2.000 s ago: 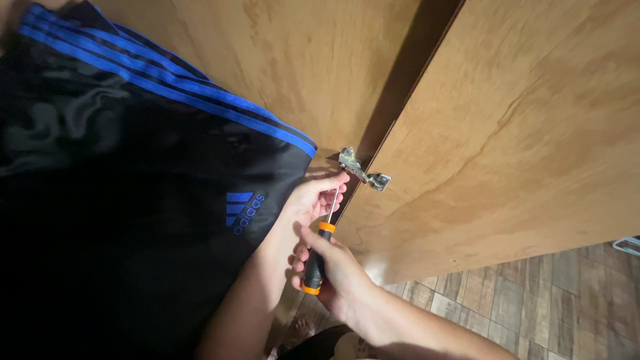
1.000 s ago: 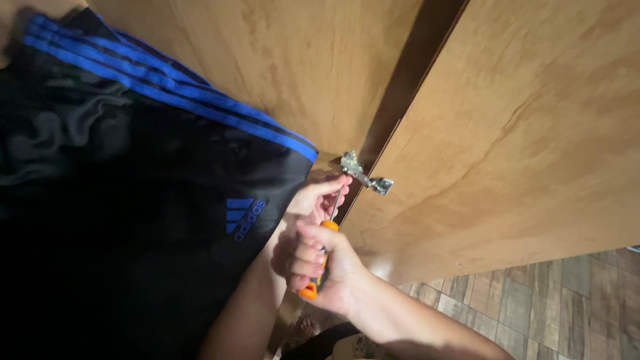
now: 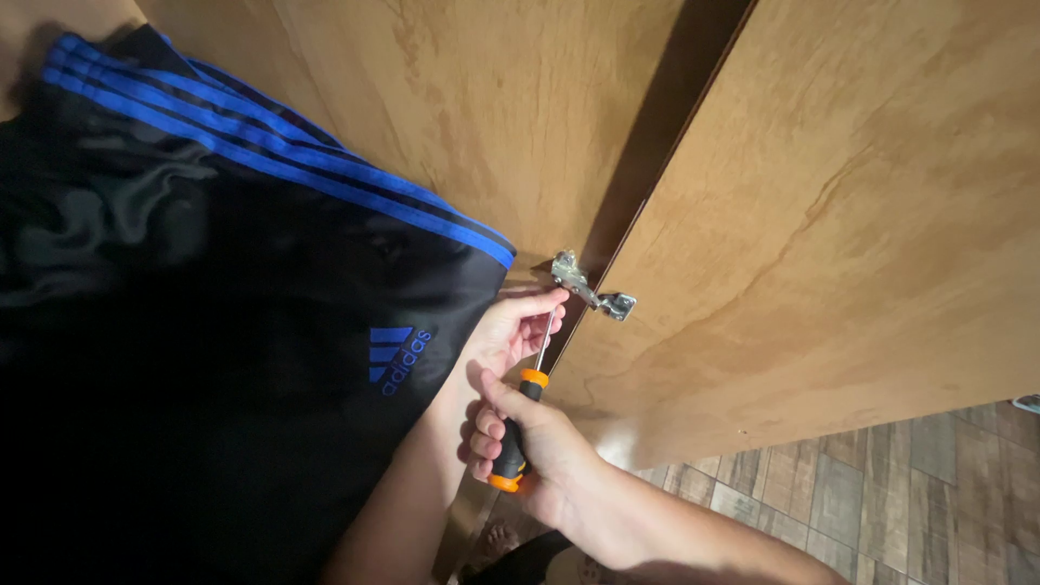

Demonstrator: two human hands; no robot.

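A metal cabinet hinge (image 3: 574,276) spans the gap between two wooden panels, its cup end (image 3: 619,306) on the right-hand panel. My right hand (image 3: 536,443) is wrapped around the black and orange handle of a screwdriver (image 3: 513,439), whose shaft points up toward the hinge. Just below the hinge, my left hand (image 3: 520,325) pinches the upper part of the shaft between thumb and fingers. The screwdriver's tip is hidden by those fingers and the hinge.
Black shorts with blue stripes (image 3: 268,325) cover the left side, beside my left forearm. The right wooden panel (image 3: 812,203) rises over a wood-look tiled floor (image 3: 861,487). A dark gap (image 3: 650,146) runs between the panels. A bare foot (image 3: 500,538) shows at the bottom.
The fingers of my right hand have shifted and turned on the screwdriver handle. My left hand stays at the shaft near the hinge.
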